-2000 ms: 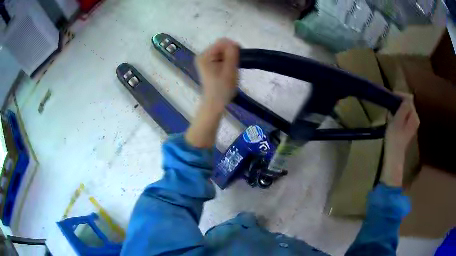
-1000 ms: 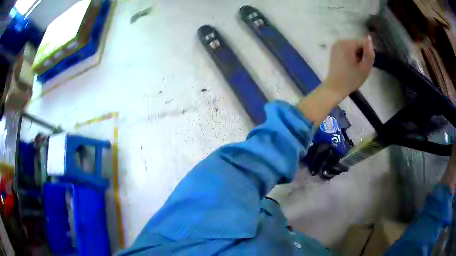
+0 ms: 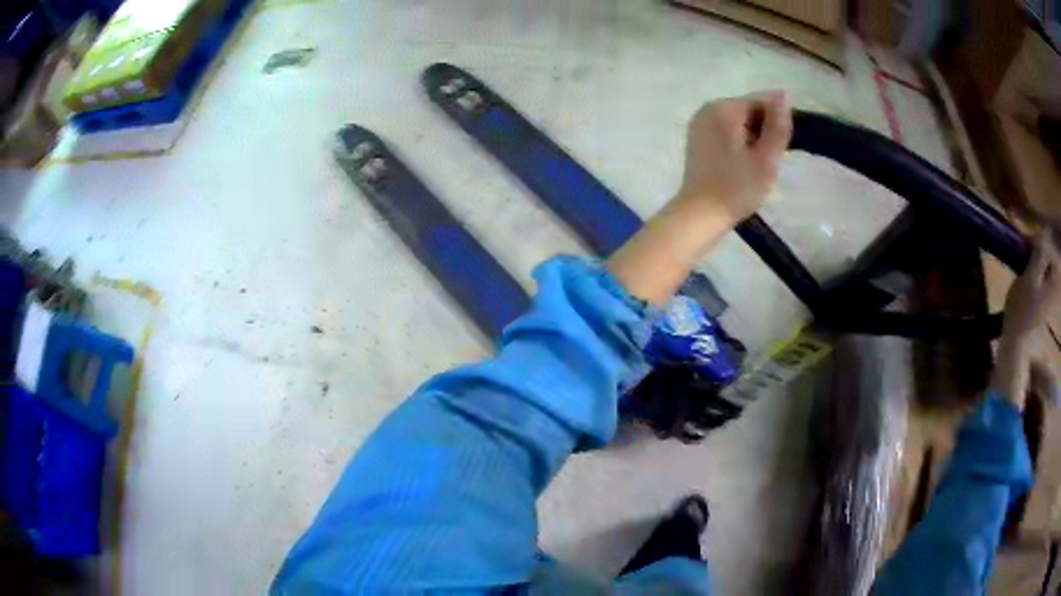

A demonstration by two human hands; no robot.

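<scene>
My left hand [image 3: 739, 149], bare, is closed around the left end of the black pallet jack handle [image 3: 902, 175]. My right hand [image 3: 1030, 285] grips the right side of the same loop near the picture's right edge and is blurred. The pallet jack [image 3: 692, 338] has a blue body with a white logo, partly hidden by my left forearm. Its two forks [image 3: 529, 169] lie low over the floor, pointing up and left in the picture, with nothing on them. A yellow label [image 3: 795, 353] shows on the handle arm.
Yellow-taped cartons [image 3: 128, 58] stand on a blue pallet [image 3: 134, 113] at the upper left. A blue stool [image 3: 87, 373] and blue bins [image 3: 58, 477] stand at the left edge. Wrapped stretch film [image 3: 861, 466] and brown boxes [image 3: 1030, 105] are close on the right. My shoe [image 3: 695, 512] shows below.
Since one second ago, the forks, stool and bins have shifted left in view. The right hand shows more fully. Both hands stay on the handle. The shoe and wrapped film have come into clearer view.
</scene>
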